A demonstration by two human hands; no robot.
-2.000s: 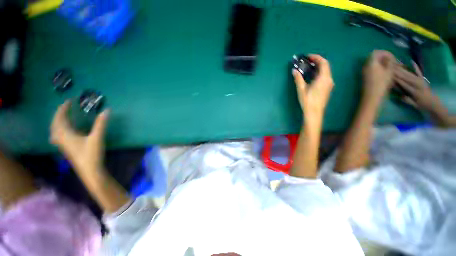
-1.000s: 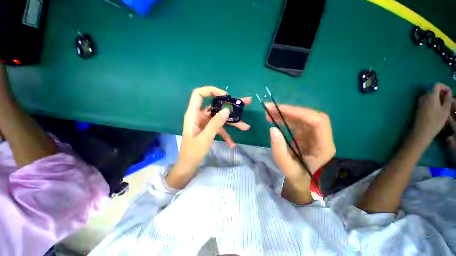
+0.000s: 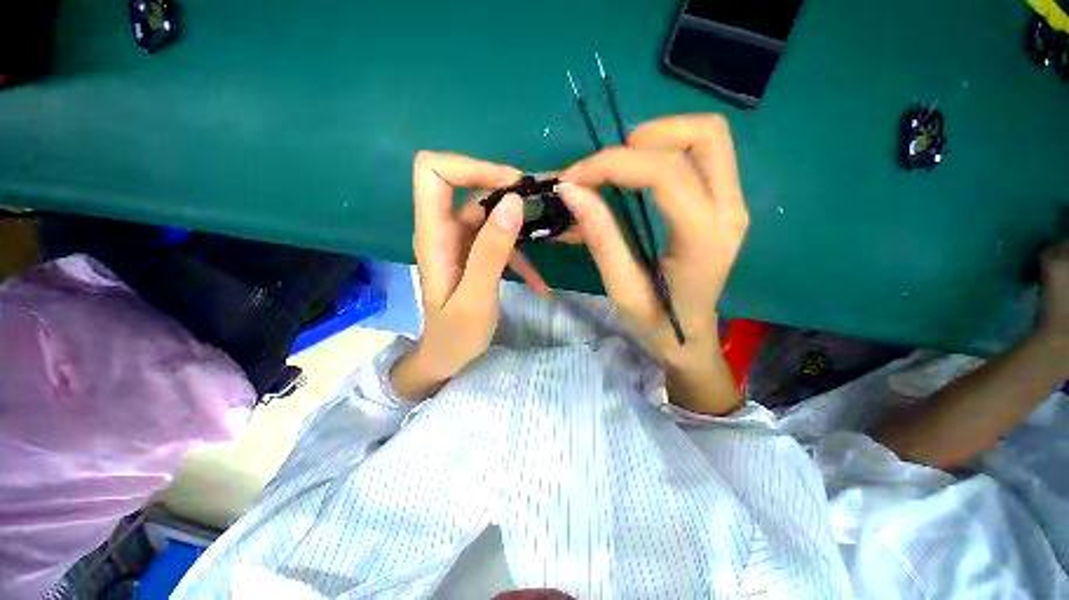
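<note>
A black watch-like module (image 3: 539,213) with a greenish centre is held above the front edge of the green mat. My left hand (image 3: 460,258) grips its left side, with the thumb on its face. My right hand (image 3: 671,223) pinches its right side between thumb and forefinger. The dark tweezers (image 3: 641,223) are also held in my right hand, lying across the fingers, with their two tips apart and pointing up and away from the module. The underside of the module is hidden.
The green mat (image 3: 293,129) bears one module (image 3: 152,21) at the upper left and another (image 3: 921,136) at the right. A dark smartphone (image 3: 729,53) lies at the top. Small black pieces (image 3: 1047,45) sit at the upper right corner. Persons sit on both sides; a forearm (image 3: 985,393) shows at right.
Since a second ago, my right hand has moved left and taken hold of the module too. The tweezers now point more upward. The view has shifted, so the phone and left module sit nearer the top.
</note>
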